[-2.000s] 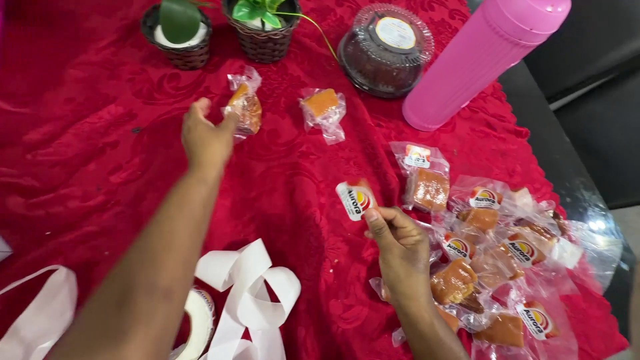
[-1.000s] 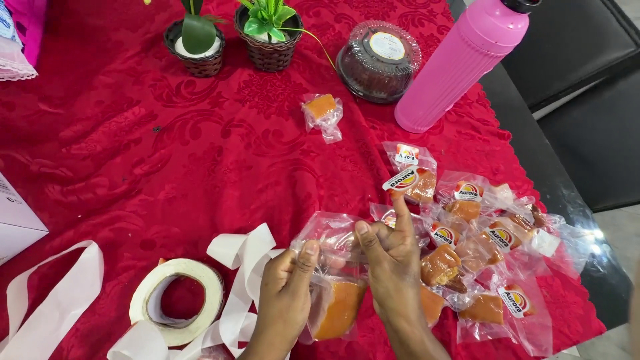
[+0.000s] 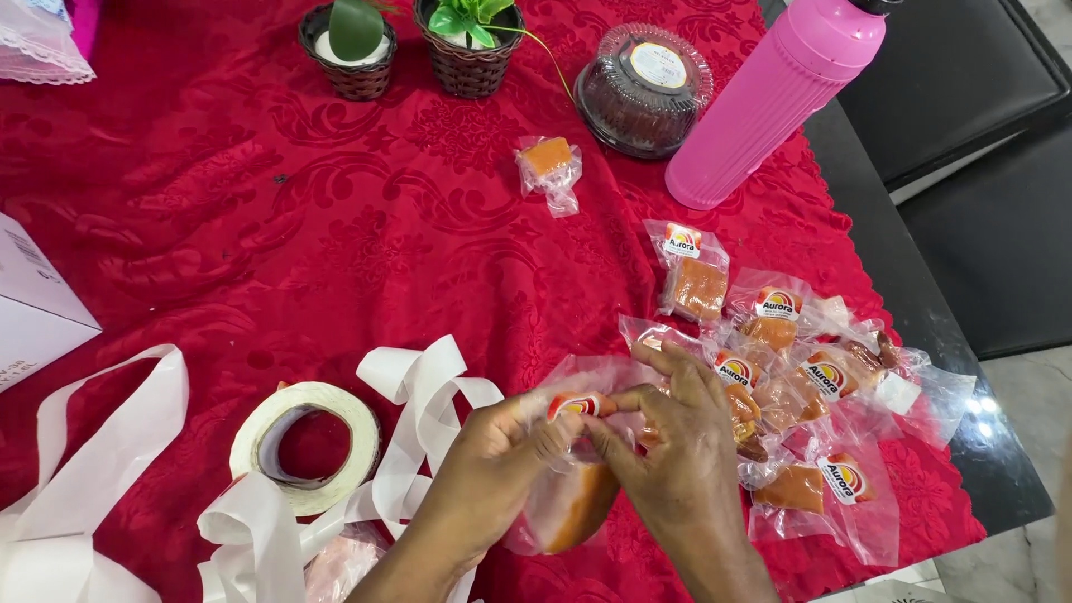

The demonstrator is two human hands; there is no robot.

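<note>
My left hand (image 3: pixel 502 452) grips the upper part of a clear plastic bag with an orange-brown cake piece (image 3: pixel 574 507) in it. My right hand (image 3: pixel 670 435) pinches the same bag from the other side. Between my thumbs lies a red and white sticker (image 3: pixel 580 405), at the bag's top. Right of my hands lies a pile of bagged pieces with stickers (image 3: pixel 825 377). One stickered bag (image 3: pixel 699 285) lies at the pile's upper left. Farther back is a bagged piece (image 3: pixel 548 159) with no sticker in sight.
A roll of backing tape (image 3: pixel 251 419) and curled white strips (image 3: pixel 444 377) lie at the left. Behind stand two potted plants (image 3: pixel 473 63), a domed cake container (image 3: pixel 645 92) and a pink bottle (image 3: pixel 762 109). A white box (image 3: pixel 38 293) stands at the left edge.
The left hand reached for a far bagged piece, then brought it to the right hand. The sticker, first on the right hand's fingers, is now at the bag between both thumbs.
</note>
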